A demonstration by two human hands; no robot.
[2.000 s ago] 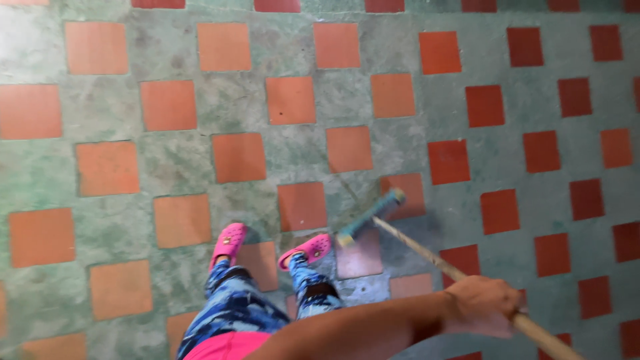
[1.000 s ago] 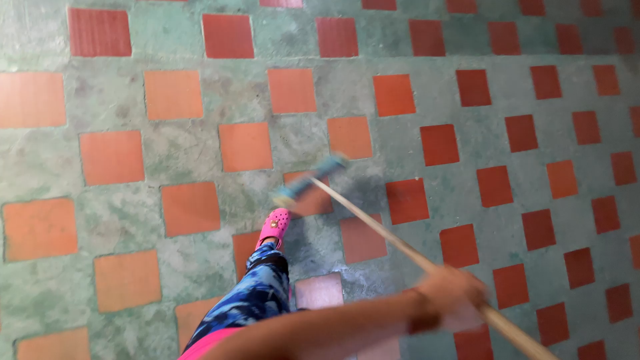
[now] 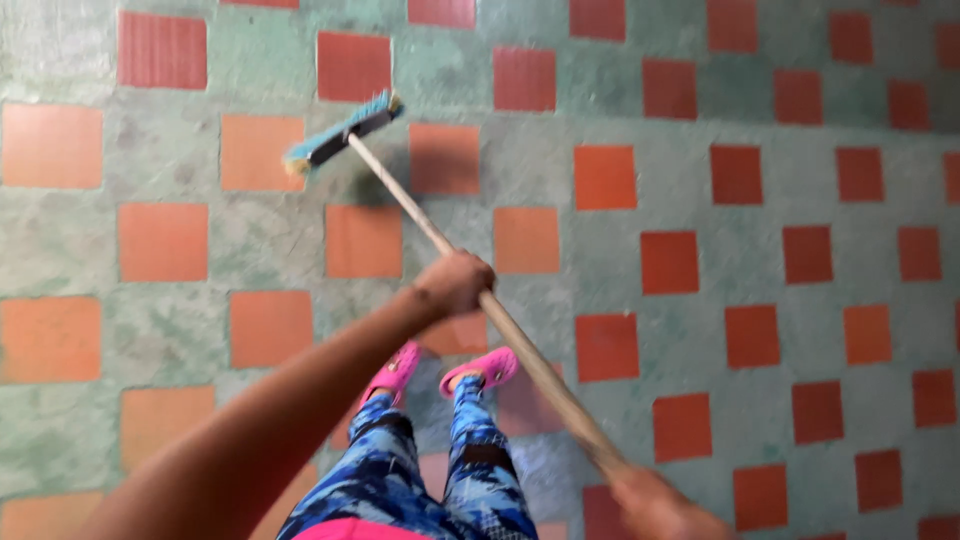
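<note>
A push broom (image 3: 349,133) with blue and yellow bristles lies at the upper left of centre, its head tilted up to the right. Its wooden handle (image 3: 540,367) runs down to the lower right. Around the middle of the handle my left hand (image 3: 456,283) is closed. My right hand (image 3: 667,506), blurred and partly cut off by the bottom edge, grips the handle lower down. Whether the bristles touch the floor I cannot tell.
The floor is greenish-grey cement with inset red and orange square tiles (image 3: 669,262). My feet in pink clogs (image 3: 484,369) stand below my left hand, beside the handle. A dark shadow falls near the broom head.
The broom head has moved away from my feet, toward the upper left. Both clogs show now; one second ago only one did. The view has shifted over the floor.
</note>
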